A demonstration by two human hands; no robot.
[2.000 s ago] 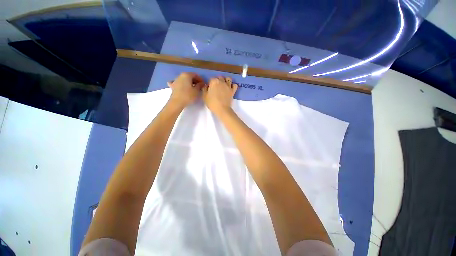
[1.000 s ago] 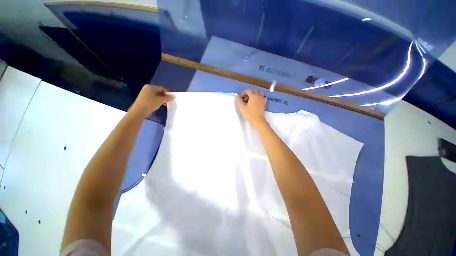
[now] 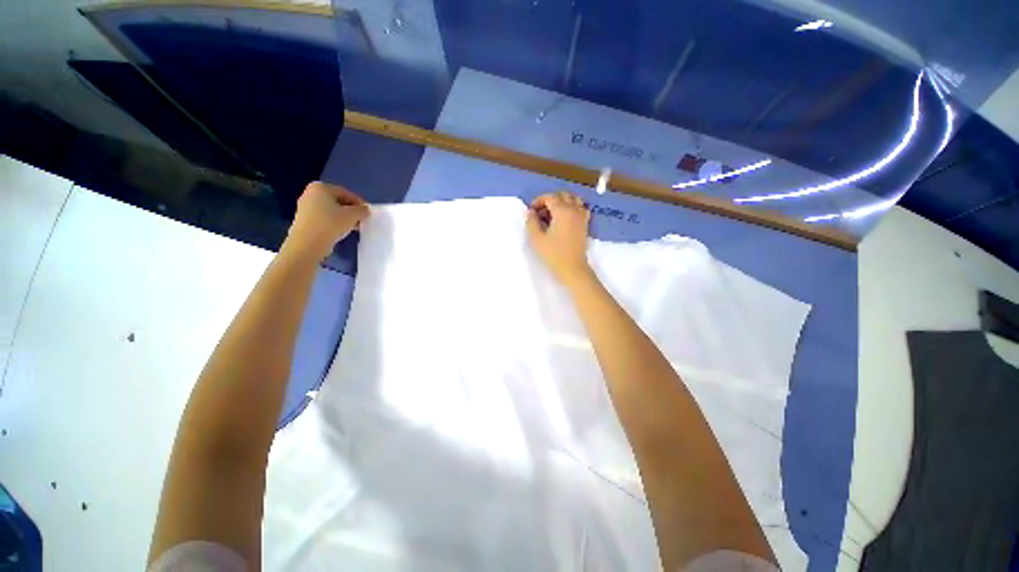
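A white vest-shaped panel [image 3: 447, 324] lies over the blue sewing template [image 3: 825, 369]. My left hand [image 3: 329, 220] pinches the panel's upper left corner at the template's left side. My right hand [image 3: 560, 232] pinches the panel's upper edge near the neck curve, just below the printed marks. The edge between my hands is drawn straight. The panel's right shoulder and armhole lie on the template, with faint lines showing through. The panel's bottom is cut off by the picture's edge.
The clear lid [image 3: 659, 78] stands raised beyond the tan hinge strip [image 3: 492, 149], with bright reflections. A dark grey panel [image 3: 961, 447] lies on the white table at right, a small black object [image 3: 998, 316] above it. White table surface [image 3: 89, 369] is at left.
Since the first frame, my left hand has moved left, away from my right, stretching the panel's top edge. Since the second, the hands have barely moved; the view has shifted slightly.
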